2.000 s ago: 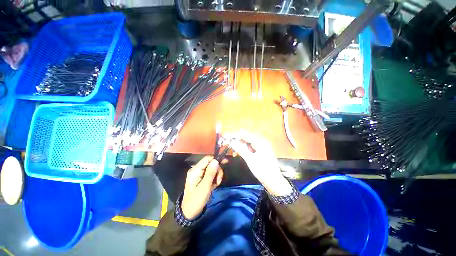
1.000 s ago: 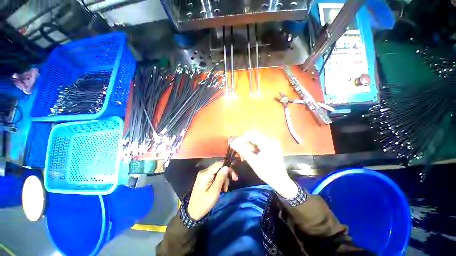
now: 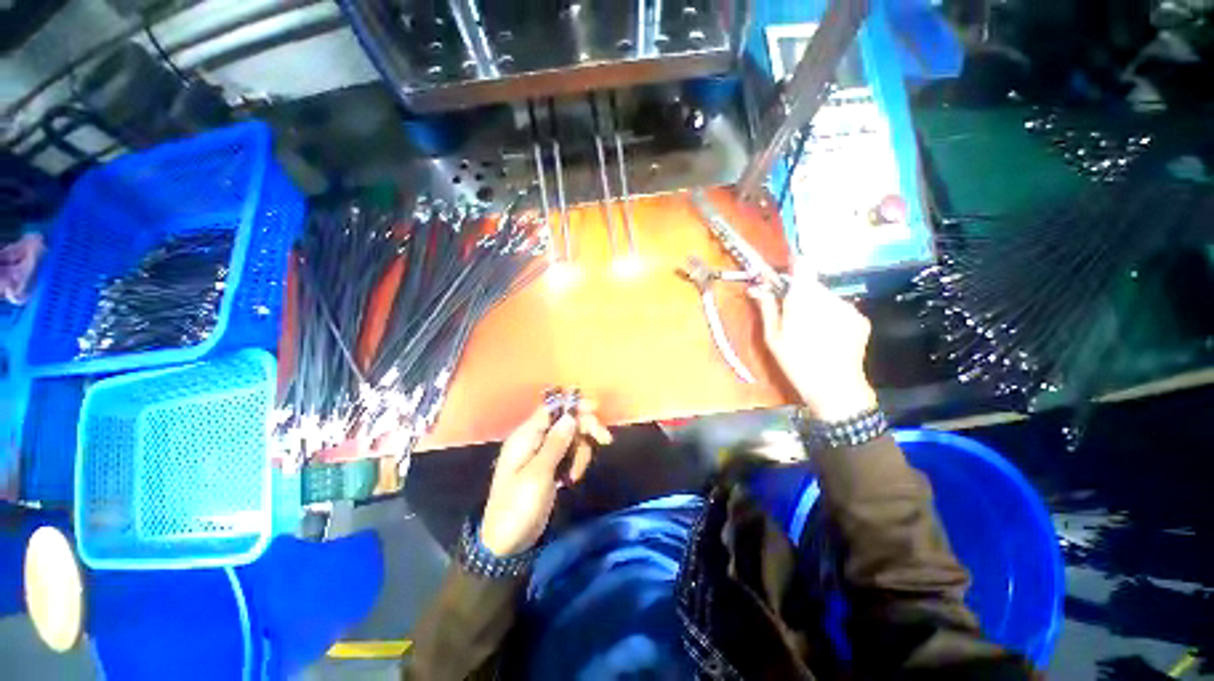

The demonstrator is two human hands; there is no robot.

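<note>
My left hand (image 3: 533, 476) is at the front edge of the orange mat (image 3: 506, 379), with its fingers closed on a few short black cables (image 3: 562, 402) whose ends stick up. My right hand (image 3: 821, 349) is over the mat's right side, at the handle of the side cutters (image 3: 720, 326); whether its fingers have closed on the handle is not clear. The cutters lie spread open beside a metallic strip (image 3: 734, 240). Black cables with bright ends (image 3: 426, 319) fan over the mat's left side. Several strands (image 3: 615, 200) stick out from under the press plate.
The press (image 3: 559, 53) stands behind the mat. A deep blue basket (image 3: 253, 253) holds dark cables, with a lighter blue basket (image 3: 266, 459) nearer me. Blue bins (image 3: 1052, 572) stand low on both sides. A control box (image 3: 919, 200) and cable pile (image 3: 1065, 286) are at right.
My right hand has left my left hand and moved right to the cutters' handle. My left hand still holds the cables. The camera view has shifted, moving the bench leftward in the picture.
</note>
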